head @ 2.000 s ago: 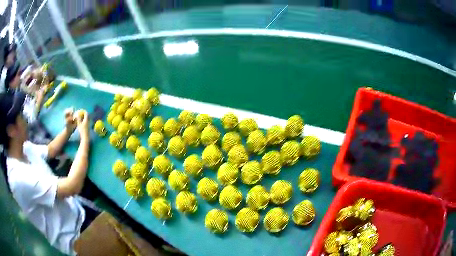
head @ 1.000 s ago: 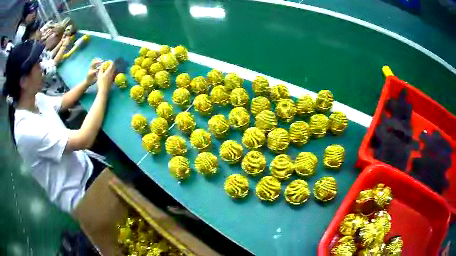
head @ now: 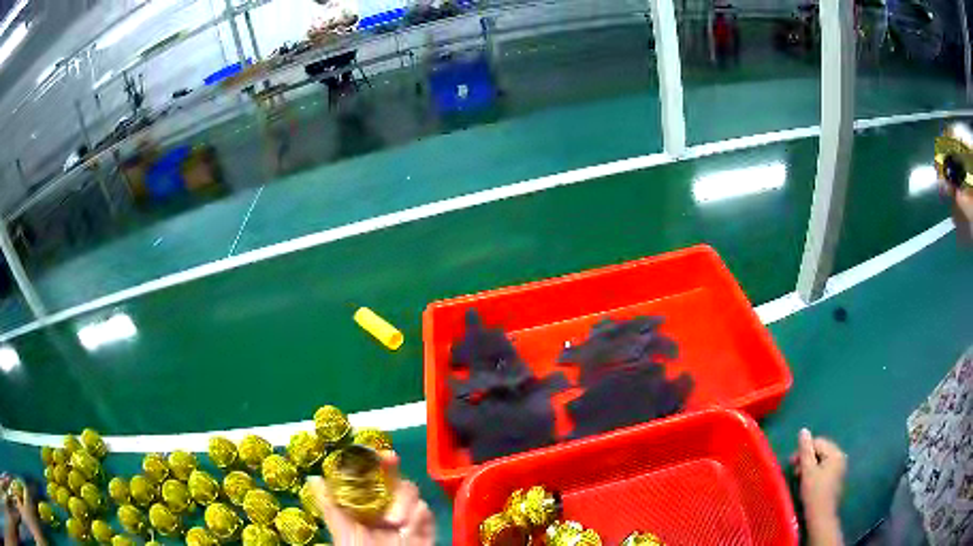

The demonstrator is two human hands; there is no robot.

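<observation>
My left hand [head: 411, 520] is at the bottom, left of the baskets, with its fingers around a gold ball-shaped head [head: 360, 482], open side up. My right hand [head: 824, 475] is right of the front basket, fingers curled; whether it holds anything small is unclear. The red perforated basket [head: 683, 469] holds several gold heads [head: 533, 506] and is cut off by the lower edge. Behind it, the red tray [head: 715, 309] holds two overlapping piles of flat black liners, one left [head: 501, 400] and one right [head: 627, 384]. Many gold heads [head: 222, 520] stand at lower left.
A yellow cylinder [head: 378, 328] lies on the dark-green belt [head: 267, 341]. A white post [head: 827, 160] rises behind the tray. At right, another person's hand holds a gold piece [head: 953, 160]; a patterned sleeve [head: 947, 448] shows below. A small dark spot [head: 841, 315] is on the bench.
The view has swung right, so the baskets are now central and the rows of heads are at lower left. My left hand with a gold head and my right hand have come into view.
</observation>
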